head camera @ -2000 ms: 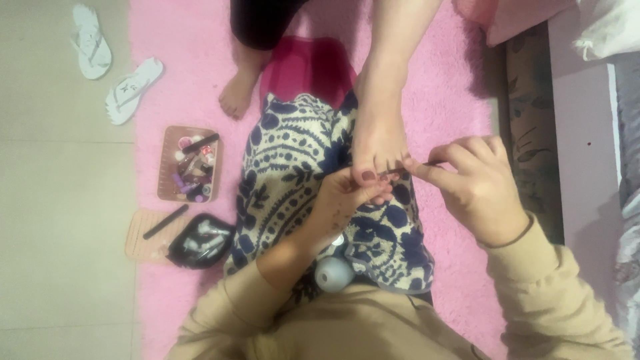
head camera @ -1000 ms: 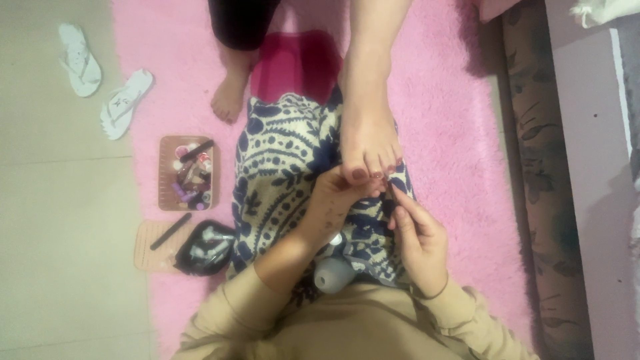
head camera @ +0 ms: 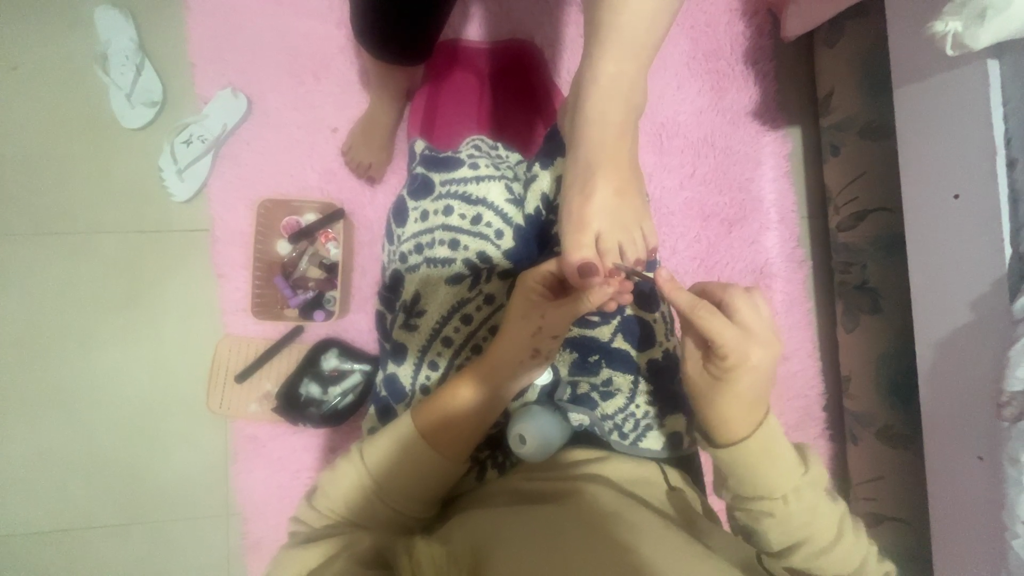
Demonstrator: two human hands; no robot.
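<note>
Another person's foot [head camera: 606, 200], with dark red polish on its toenails, rests over a blue and cream patterned towel [head camera: 456, 232] on my lap. My left hand [head camera: 552, 308] grips the toes from below, its thumb and fingers beside the big toe. Between the fingertips of my right hand [head camera: 720, 344] is a thin dark pedicure tool [head camera: 634, 273], its tip at the smaller toes; its exact kind cannot be told. A grey rounded container [head camera: 540, 433] lies on my lap near my belly, and a small white round thing [head camera: 544, 376] is just above it.
On the pink rug [head camera: 720, 184], left, are a basket [head camera: 260, 264] of nail supplies, a slatted tray [head camera: 228, 376] with a nail file [head camera: 270, 354], and a black pouch [head camera: 288, 400] of tools. White flip-flops [head camera: 132, 88] lie farther left. The person's other foot [head camera: 372, 140] stands beyond the towel.
My right hand has moved up and to the right from its lower place beside the towel one second ago, bringing the tool across the smaller toes. My left hand stays at the foot.
</note>
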